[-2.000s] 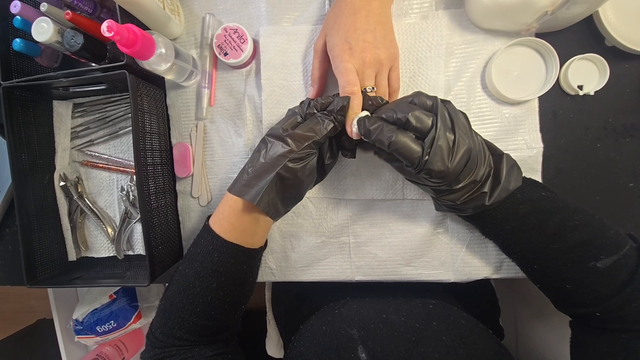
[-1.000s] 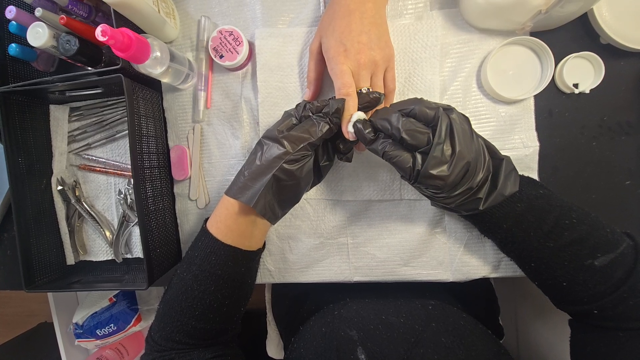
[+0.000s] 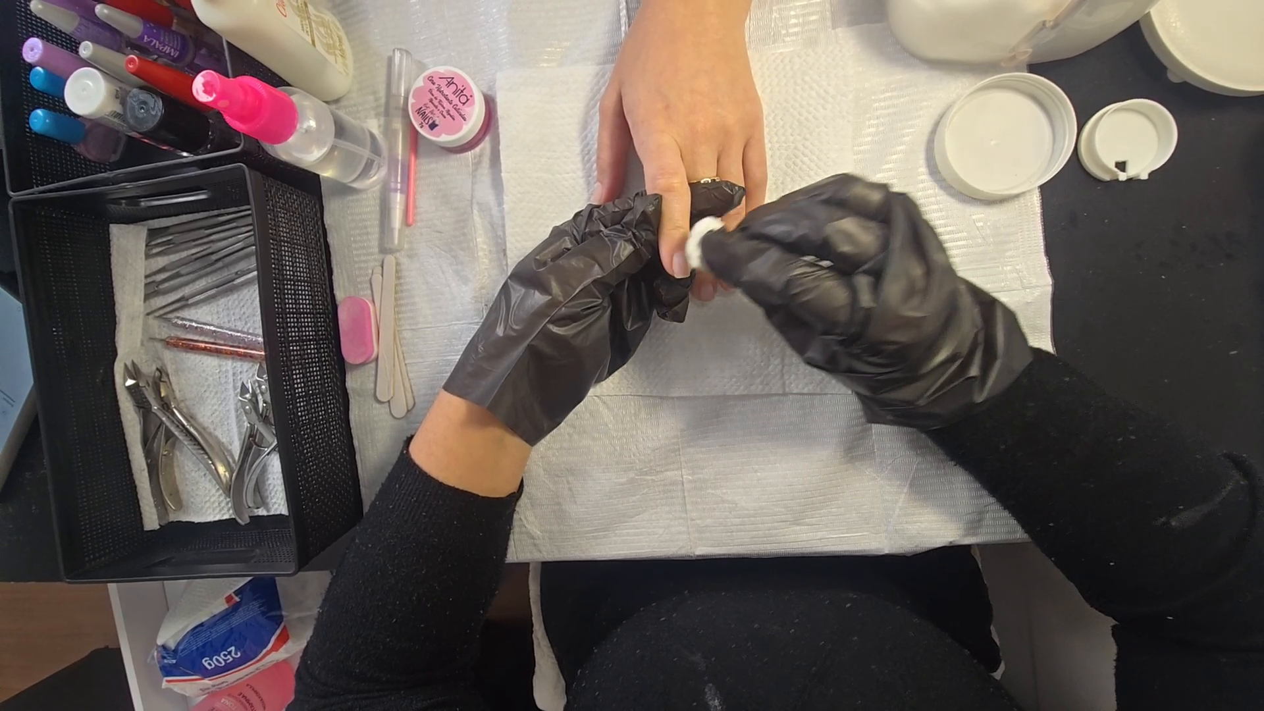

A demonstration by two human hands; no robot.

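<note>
My left hand [image 3: 592, 286], in a loose black plastic glove, grips a finger of another person's hand [image 3: 686, 118], which reaches in from the top and wears a ring. My right hand [image 3: 859, 286], gloved alike and slightly blurred, pinches a white cotton pad [image 3: 703, 242] beside that finger's nail. The person's hand lies palm down over white paper towels [image 3: 681, 464]. My left fingertips are partly hidden behind the held finger.
At left, a black mesh basket [image 3: 306, 395] holds cuticle nippers [image 3: 178, 425] and metal tools. Nearby are a pink-topped spray bottle [image 3: 296, 128], a pink-lidded jar [image 3: 447, 107], wooden sticks [image 3: 387, 336] and a pink block [image 3: 357, 330]. White lids [image 3: 1005, 135] lie at upper right.
My right hand and the cotton pad have moved slightly to the right, off the nail they covered a second ago. My left hand keeps its hold on the finger.
</note>
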